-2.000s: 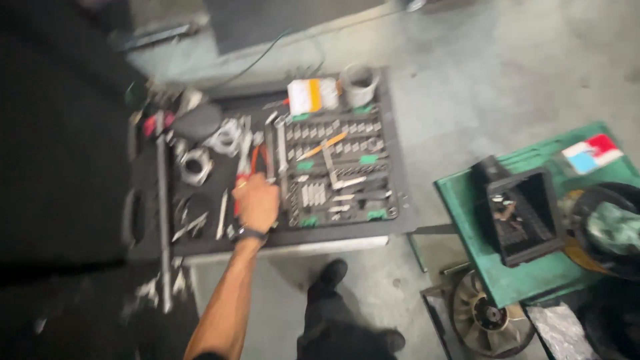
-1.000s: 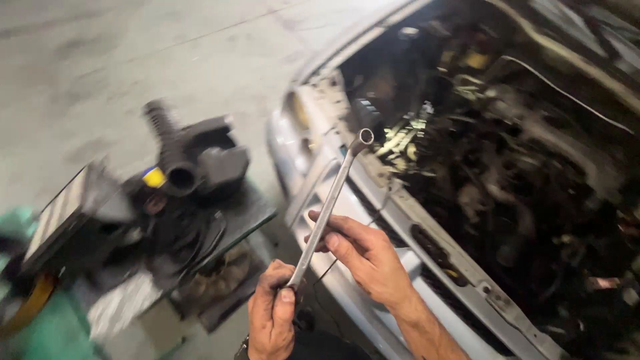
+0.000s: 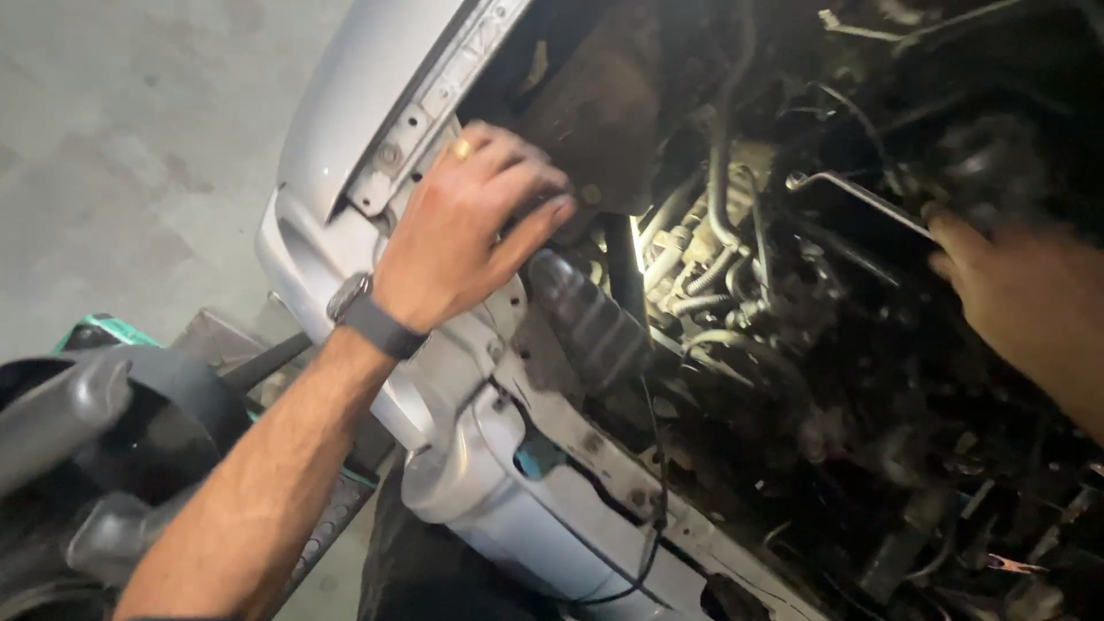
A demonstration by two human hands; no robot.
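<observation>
My left hand [image 3: 474,220], a watch on its wrist, is over the car's front body panel near the edge of the engine bay, its fingers half curled; I see nothing clearly in its grasp. My right hand [image 3: 992,267], blurred, is over the engine bay at the right and grips a metal wrench [image 3: 871,200] whose ring end points left. Below my left hand lies a dark ribbed part [image 3: 595,332]. Light falls on hoses and wiring [image 3: 703,267] between the hands.
The silver front bumper [image 3: 509,517] and the metal crossmember [image 3: 595,440] border the engine bay. A thin black cable [image 3: 660,483] hangs over them. At the lower left stand black plastic parts [image 3: 164,414].
The view has moved in from the tool drawer to the engine bay. Both hands were on the wrench one second ago; now only my right hand holds it, and my left is apart from it.
</observation>
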